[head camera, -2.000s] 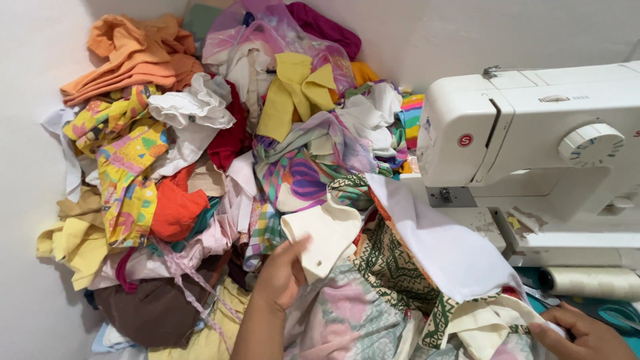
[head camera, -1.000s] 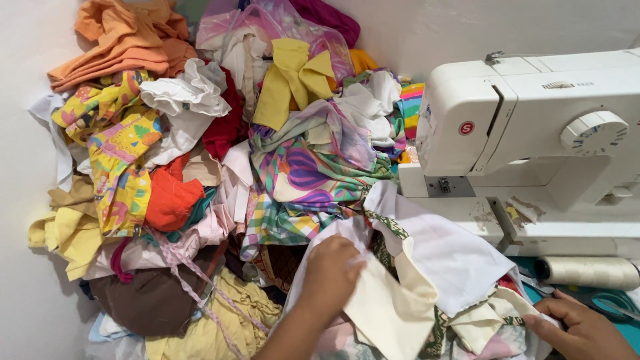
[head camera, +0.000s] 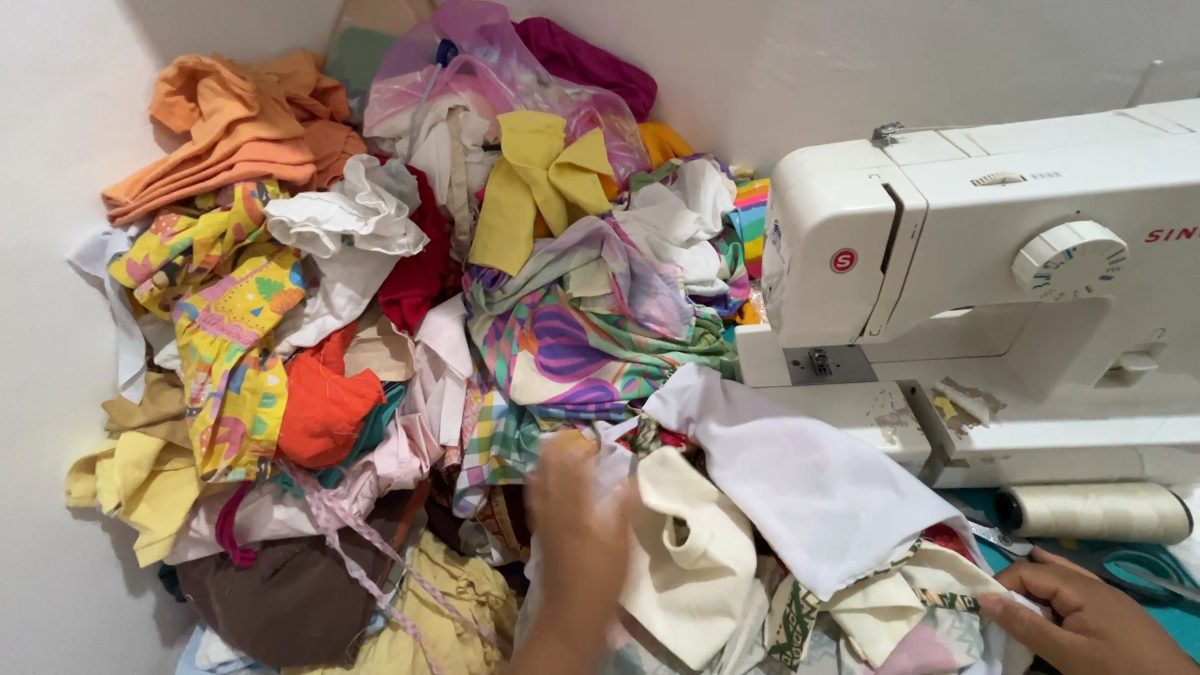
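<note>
My left hand (head camera: 581, 530), blurred by motion, is over the near part of the cloth heap, just left of a cream cloth piece (head camera: 694, 553) with a small opening in it; whether its fingers hold anything is not clear. At the lower right, my right hand (head camera: 1078, 600) pinches the edge of a cream cloth with a green patterned trim (head camera: 947, 600). Between the hands a white cloth (head camera: 806, 478) lies draped over the cream and patterned fabric, its upper end close to the sewing machine's bed.
A white Singer sewing machine (head camera: 975, 253) stands at the right. Below it lie a cream thread cone (head camera: 1097, 513) and teal-handled scissors (head camera: 1144, 572). A tall heap of mixed fabrics, with orange cloth (head camera: 244, 131) and brown cloth (head camera: 281, 591), fills the left against the wall.
My left hand, which held a cream piece two seconds ago, has moved off the cream cloth to its left. My right hand stays at the trimmed edge.
</note>
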